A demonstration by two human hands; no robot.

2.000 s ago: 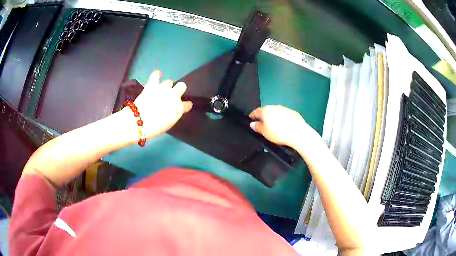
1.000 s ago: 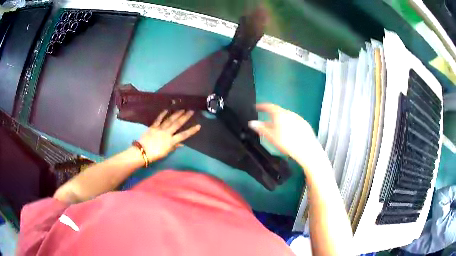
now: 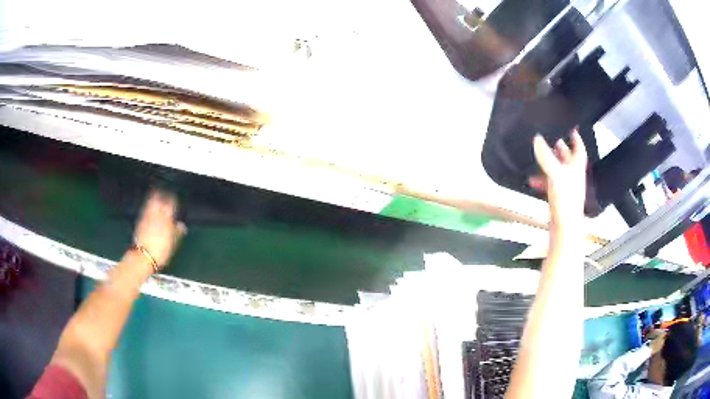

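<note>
My left hand (image 3: 159,226) is blurred, over the sunken green belt at the left. A dark shape lies behind it on the belt, too dim to make out, and I cannot tell if the hand holds it. My right hand (image 3: 562,167) is raised at the upper right with its fingers apart, in front of the lower edge of a black frame-like part (image 3: 521,125). Whether the fingers touch the part is unclear. The assembly fixture is not in view.
The belt (image 3: 265,241) runs across the view below a pale ledge. Layered white and brown sheets (image 3: 156,101) lie beyond it. The sheet stack (image 3: 389,343) with rows of black bars (image 3: 506,312) stands at the lower right. A person in pale clothing (image 3: 634,366) shows at the right edge.
The view has swung up and right, so the fixture and mat have left it. My left hand has moved from the fixture to over the belt. My right hand has reached out to the black part.
</note>
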